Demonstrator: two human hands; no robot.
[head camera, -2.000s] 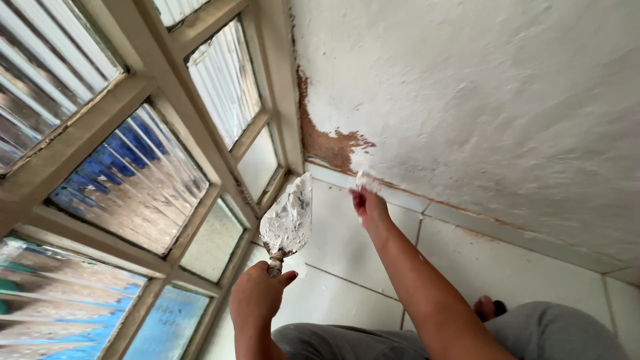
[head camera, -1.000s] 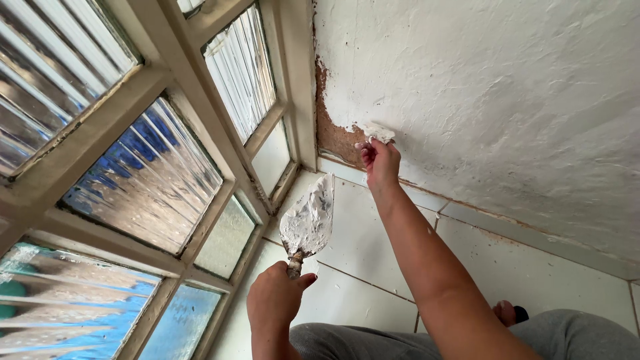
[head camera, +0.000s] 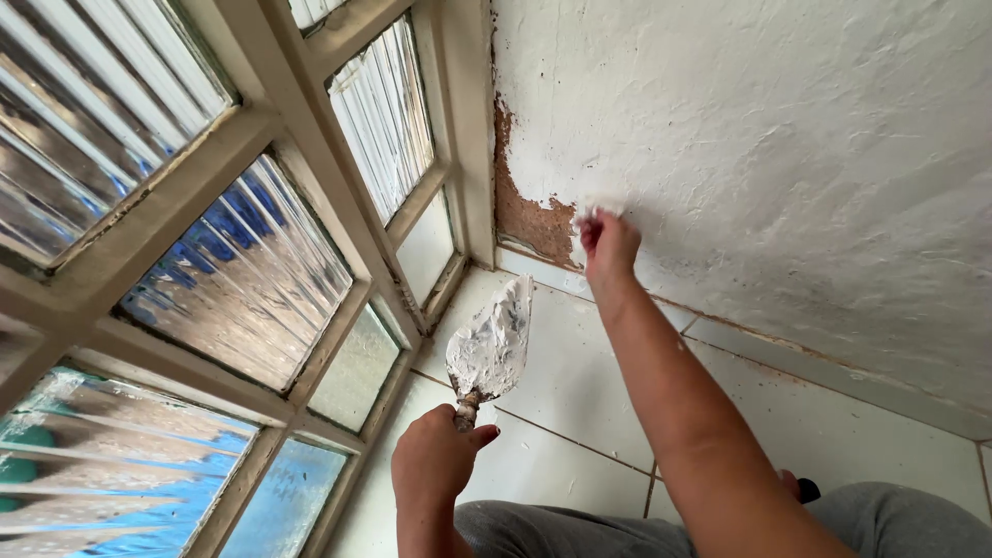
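Note:
My left hand (head camera: 438, 453) grips the handle of a trowel (head camera: 492, 341), its blade turned up and coated with white filler paste. At the wall's lower edge my right hand (head camera: 612, 240) pinches a small whitish scraper or pad (head camera: 604, 205), blurred and partly covered by my fingers. It is against the white plastered wall (head camera: 744, 155), at the right border of a bare brown patch (head camera: 535, 225) where the coating is gone. That patch runs up the corner beside the door frame.
A cream metal frame with ribbed glass panes (head camera: 240, 271) stands close on the left. Pale floor tiles (head camera: 558, 403) with dark joints lie below, bearing small white crumbs. A tile skirting (head camera: 806, 364) follows the wall's foot. My knees in grey cloth are at the bottom.
My right hand has moved up from near the skirting to the wall beside the brown patch, whose right part now shows more white. My left hand keeps holding the trowel.

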